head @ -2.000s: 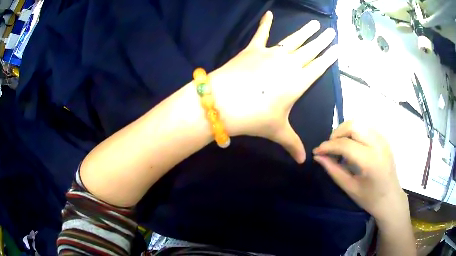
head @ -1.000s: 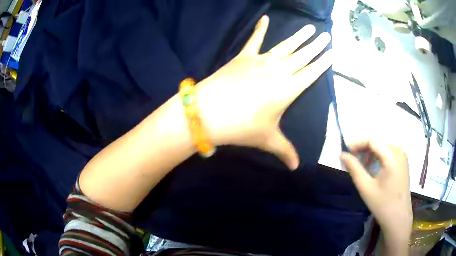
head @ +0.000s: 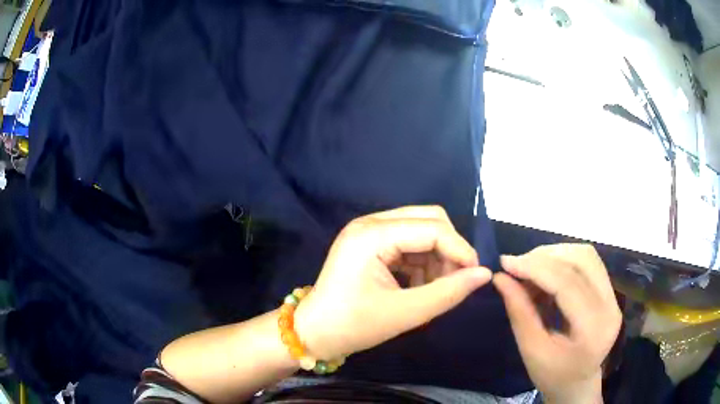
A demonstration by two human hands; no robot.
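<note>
A large dark navy garment panel [head: 371, 118] covers the left and middle and drapes over the table's front edge. Its right border has a narrow navy strip or folded edge [head: 483, 213], running down to my fingertips. My left hand [head: 395, 284], with an orange bead bracelet, pinches this edge between thumb and forefinger. My right hand [head: 560, 304] pinches it just to the right, the fingertips of both hands nearly touching. The fingertips hide how the edge is folded.
On the white machine table [head: 568, 166] at right lie metal snips or tweezers [head: 651, 106] with a dark red handle [head: 673, 209]. A thin slot or rod [head: 515, 76] shows nearby. A yellow item [head: 687, 313] is at lower right.
My left hand has left its flat, spread pose and moved down to pinch the edge. My right hand has moved slightly down and left. The cloth and table sit further left and higher in view.
</note>
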